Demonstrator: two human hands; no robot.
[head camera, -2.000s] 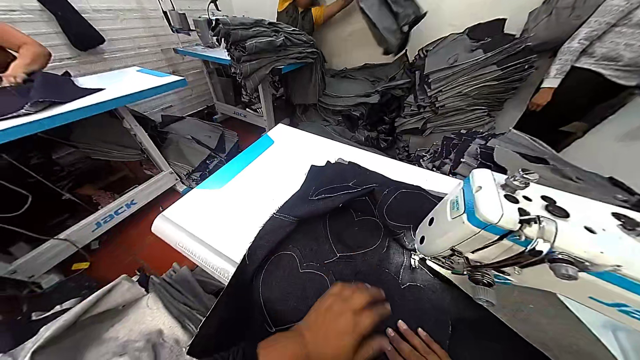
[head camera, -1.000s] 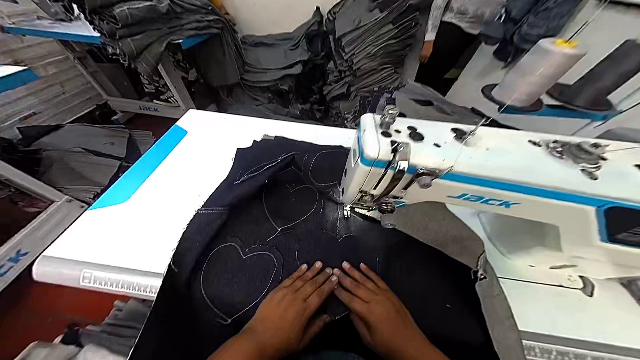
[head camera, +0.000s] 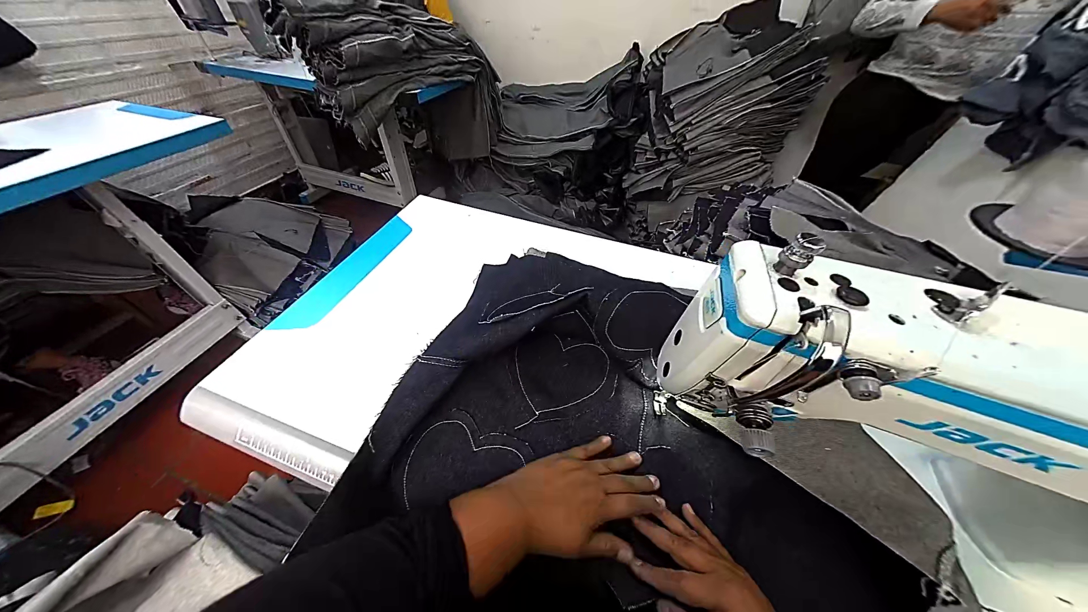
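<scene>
Dark denim fabric (head camera: 459, 391) with heart outlines in pale stitching is spread over the white table of a Jack sewing machine (head camera: 850, 340). The presser foot (head camera: 660, 403) stands at the fabric, beside a pale stitched line. My left hand (head camera: 569, 501) lies flat on the denim, fingers spread, to the lower left of the foot. Just right of it, my right hand (head camera: 701, 561) presses the same cloth near the bottom edge, its fingers touching or almost touching those of the left. Neither hand grips anything. The denim's lower part is hidden by my sleeve and hands.
The sewing table's bare corner (head camera: 408, 280) is at left. Grey fabric pieces (head camera: 255, 527) lie below it. Behind stand tall stacks of grey cloth (head camera: 722, 110) and another worktable (head camera: 110, 144). A person (head camera: 926, 59) stands at back right, beside a thread cone (head camera: 1045, 204).
My left hand has shifted from overlapping the lower heart's right side to a place nearer my right hand. Both stay flat on the denim. The view has swung left since a second ago.
</scene>
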